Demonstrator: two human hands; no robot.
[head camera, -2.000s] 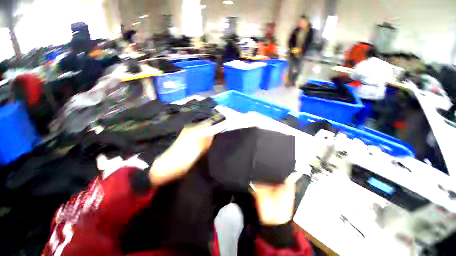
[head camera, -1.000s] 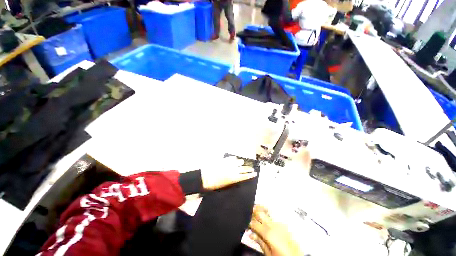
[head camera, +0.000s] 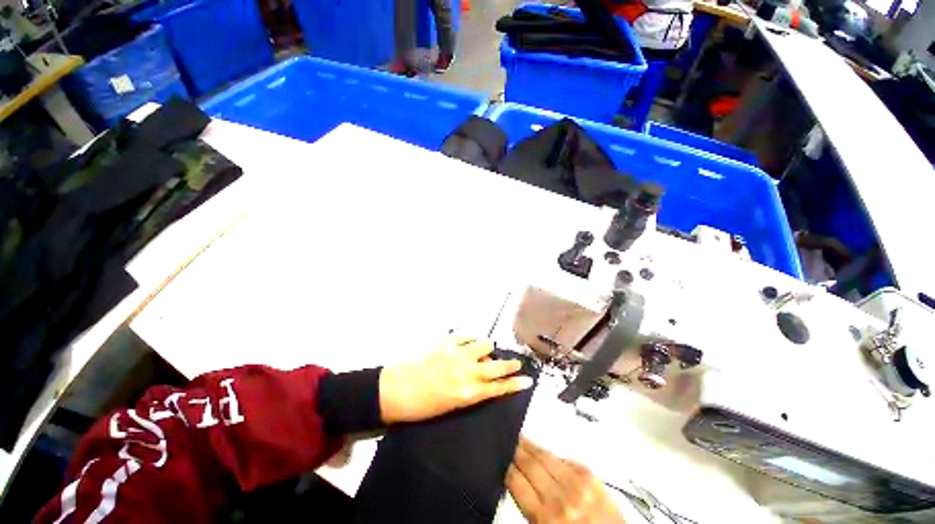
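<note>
A black fabric panel (head camera: 451, 461) lies on the white table with its far end at the presser foot and needle (head camera: 559, 360) of the sewing machine (head camera: 718, 348). My left hand (head camera: 456, 381) lies flat on the panel's far end, fingers pointing at the foot. My right hand (head camera: 559, 486) rests at the panel's right edge, nearer to me, partly cut off by the bottom edge of the picture. Thread snips (head camera: 651, 504) lie on the table right of my right hand. The needle tip is too small to make out.
A pile of black and camouflage pieces (head camera: 92, 235) lies at left. Blue bins (head camera: 338, 100) stand behind the table, one with black fabric (head camera: 564, 162) over its edge. People stand farther back, partly cut off.
Two seconds ago both hands held the black panel raised; one second ago it lay at the needle under both hands. Since then the view has moved closer, and both hands remain on the panel.
</note>
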